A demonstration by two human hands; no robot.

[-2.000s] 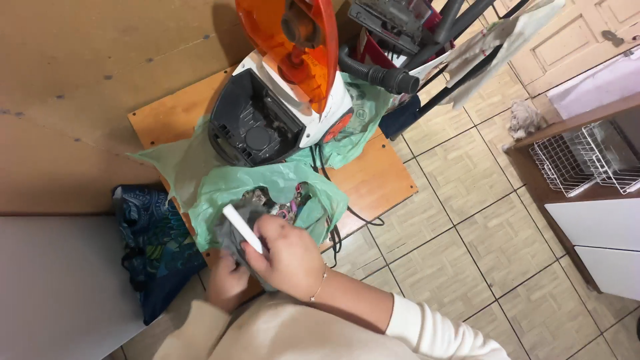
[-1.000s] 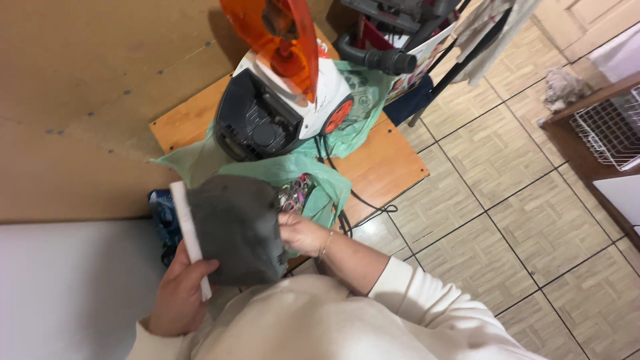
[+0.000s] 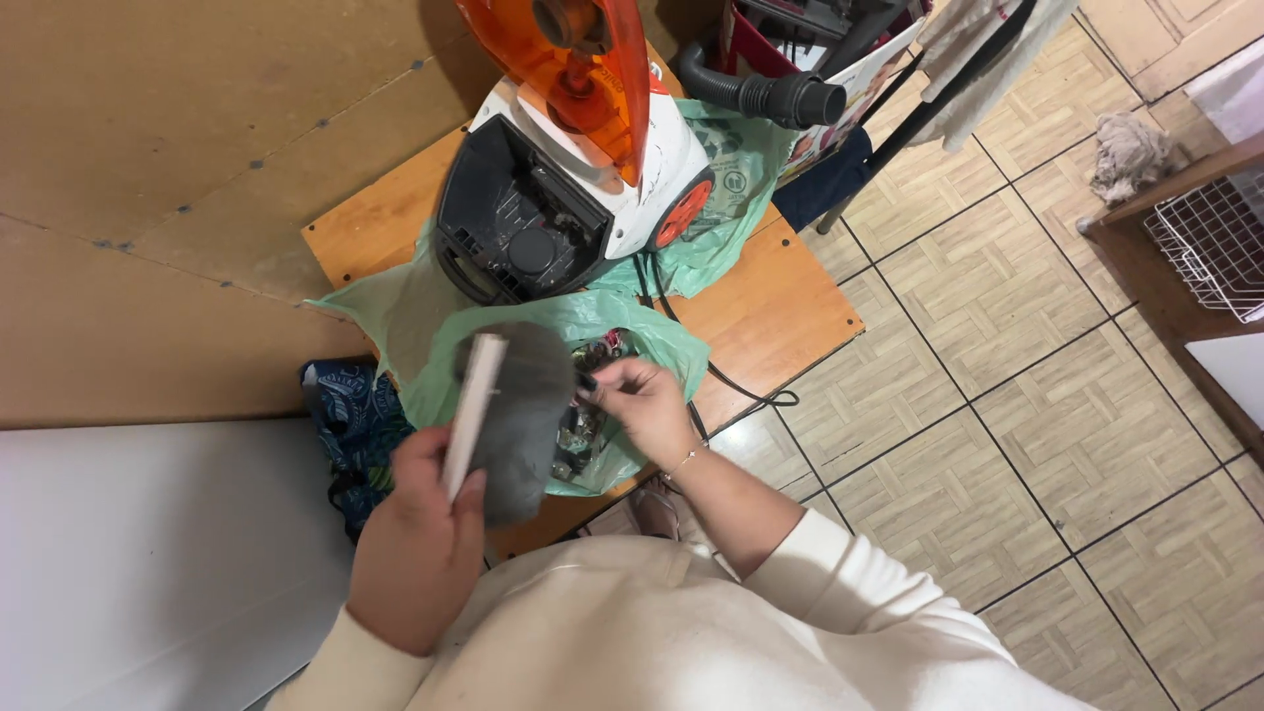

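My left hand grips a grey fabric vacuum cleaner bag by its pale stiff strip. The bag hangs over a green plastic bag that holds mixed rubbish. At the grey bag's right edge is my right hand, its thumb and forefinger pinched on something small and dark that is hard to make out. Just beyond stands a white and orange canister vacuum cleaner, its orange transparent lid raised and its dark compartment exposed.
The vacuum cleaner rests on a wooden board, with a black cord trailing over its edge. A box with a ribbed hose stands behind. A blue patterned bag is at left; a wire basket is at right.
The grey bag has turned from its broad side to a narrower, tilted view over the green bag. My right hand has moved from its lower right part to its upper right edge.
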